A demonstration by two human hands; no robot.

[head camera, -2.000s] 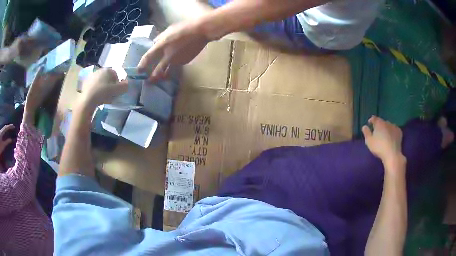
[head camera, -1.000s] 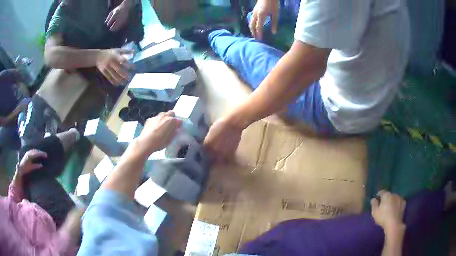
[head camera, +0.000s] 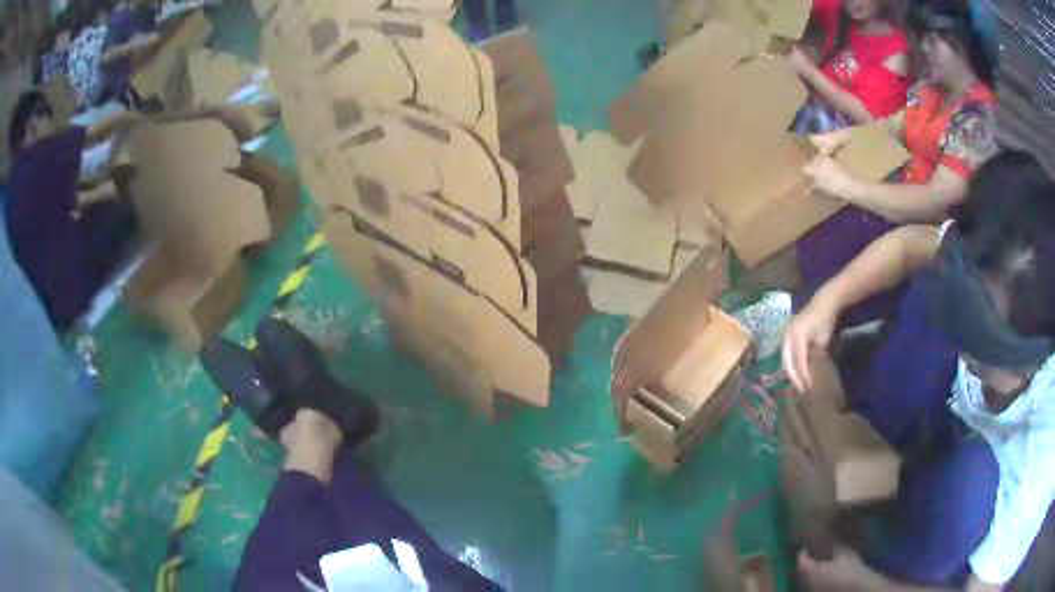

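Note:
A small white carton (head camera: 373,567) with its flaps standing open shows at the bottom edge, over my dark purple trouser legs. Its lower part is cut off by the picture's edge. I cannot tell what holds it or whether it rests on my lap. My left hand and my right hand are both out of the picture.
My dark shoes are on the green floor (head camera: 486,486), beside yellow and black tape (head camera: 208,445). Large die-cut cardboard blanks (head camera: 434,220) lean ahead. An open brown box (head camera: 694,359) stands right of centre. Several people handle cardboard at right; another sits at left. Offcuts litter the floor.
The view has swung away from the brown cardboard mat and small cartons to the floor and stacked blanks. The hands over the small cartons are no longer in view.

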